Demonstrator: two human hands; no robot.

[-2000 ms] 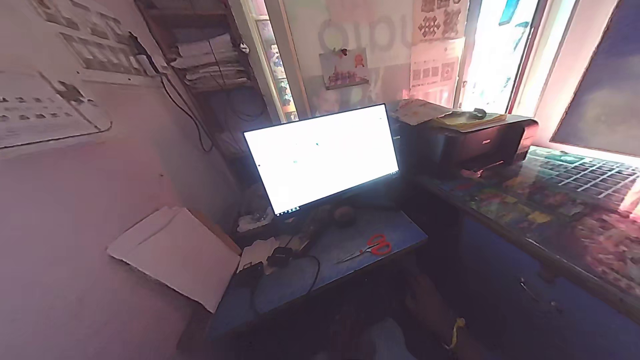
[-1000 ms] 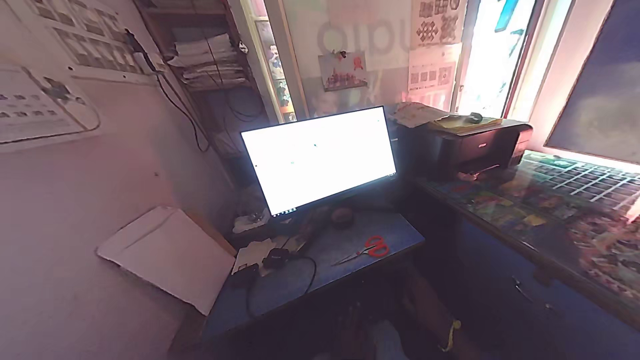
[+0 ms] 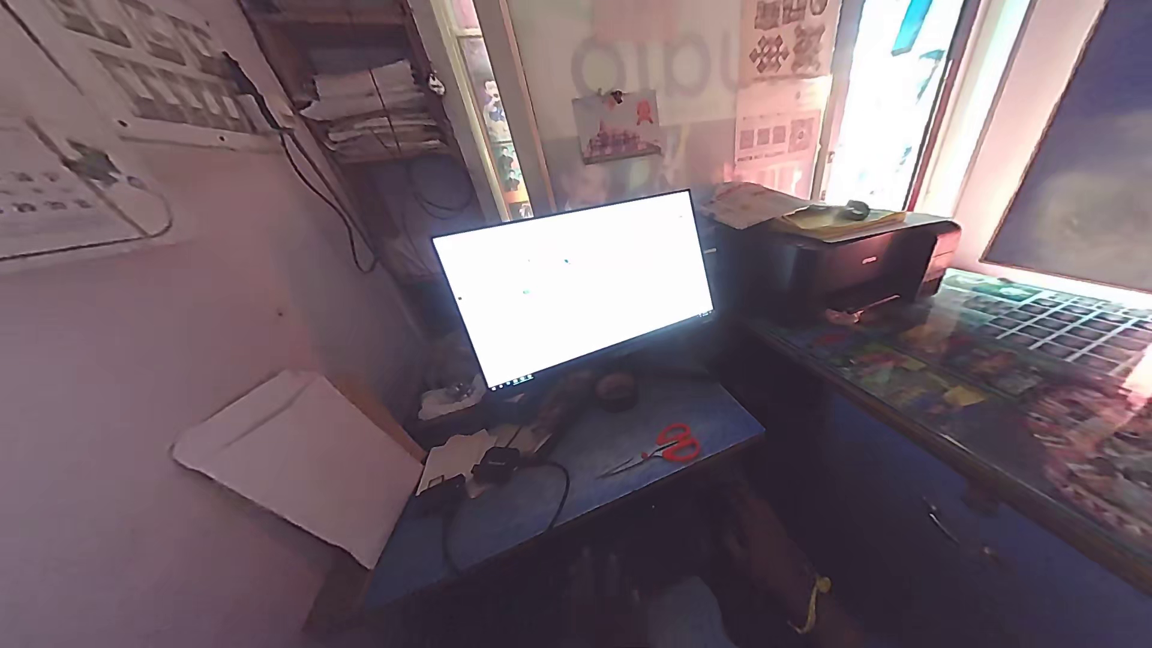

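Note:
In dark shadow below the desk's front edge lies my right hand (image 3: pixel 760 535), with a yellow band on its wrist; its fingers are too dark to read. My left hand cannot be made out; a faint blurred shape low in the middle is too dim to name. Red-handled scissors (image 3: pixel 677 444) rest on the blue desk top (image 3: pixel 648 481), nearest to my right hand. Left of them a black adapter (image 3: pixel 497 463) with a cable lies by some papers (image 3: pixel 457 454). A round dark object (image 3: pixel 616 390) sits behind the scissors. The monitor (image 3: pixel 580 288) shows a bright white screen.
A black printer (image 3: pixel 855 265) with papers on top stands at the right, on a glass-topped counter (image 3: pixel 954 405) with pictures under it. White sheets or an envelope (image 3: pixel 310 459) lean at the left wall. Stacked papers (image 3: pixel 369 103) fill a shelf behind.

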